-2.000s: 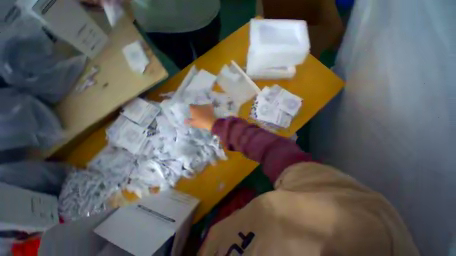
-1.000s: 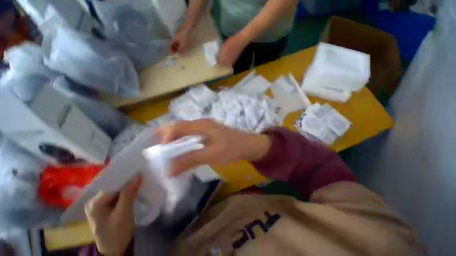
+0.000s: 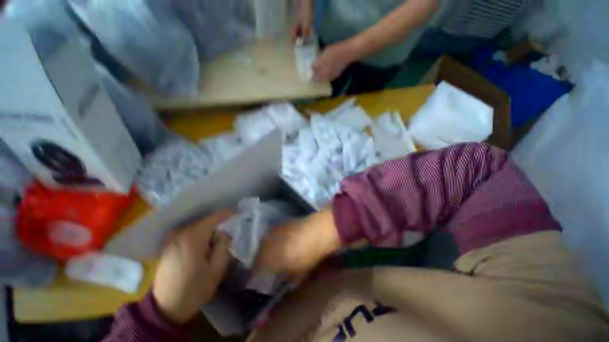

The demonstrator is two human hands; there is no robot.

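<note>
An open retail box [image 3: 227,177] stands close in front of me, its plain greyish inside and long flap showing. My left hand [image 3: 193,264] is at the box opening, its fingers against a crumpled frosted bag [image 3: 248,230]. My right hand [image 3: 297,246] reaches into the box beside the bag; its fingers are blurred and partly hidden. What lies deeper in the box is hidden. A heap of small white accessory packets [image 3: 330,157] lies on the yellow table behind the box.
A closed retail box [image 3: 63,113] and a red plastic bag [image 3: 67,217] are at left, with a white pouch [image 3: 105,270] below. White foam pads [image 3: 451,117] and a brown carton [image 3: 501,107] are at right. A coworker's hands [image 3: 330,61] are across the table.
My right hand has gone from the heap to the box, carrying white papers one second ago; those papers no longer show in it. The view has shifted, and the box flap stands more openly.
</note>
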